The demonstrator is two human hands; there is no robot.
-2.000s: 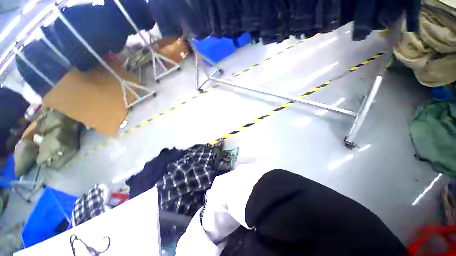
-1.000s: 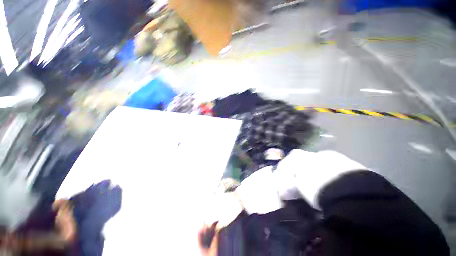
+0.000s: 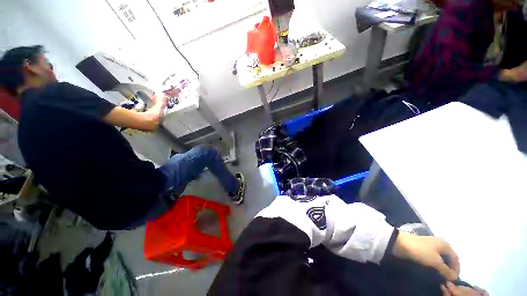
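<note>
My left hand (image 3: 425,252), in a grey-white sleeve with a dark cuff, is at the lower right beside the white table's edge. Its fingers bend down onto a dark garment (image 3: 370,280) and appear to pinch its edge. My right hand (image 3: 462,289) shows only as a few fingers at the bottom edge, close to the left fingertips. Its grip is cut off. The garment lies low in front of me and runs out of the picture, so the part being handled is mostly hidden.
White table (image 3: 462,167) at right. Blue bin (image 3: 349,178) with dark garments and plaid shirts (image 3: 280,153) beyond my sleeve. Red stool (image 3: 188,231) at left, beside a seated person (image 3: 86,150) at a machine. Small bench (image 3: 294,63) behind. Another person (image 3: 451,46) at upper right.
The view has swung left from the racks and taped floor to the machines and seated person. The table now lies at right. My left sleeve and hand have come into view; my right sleeve has left it.
</note>
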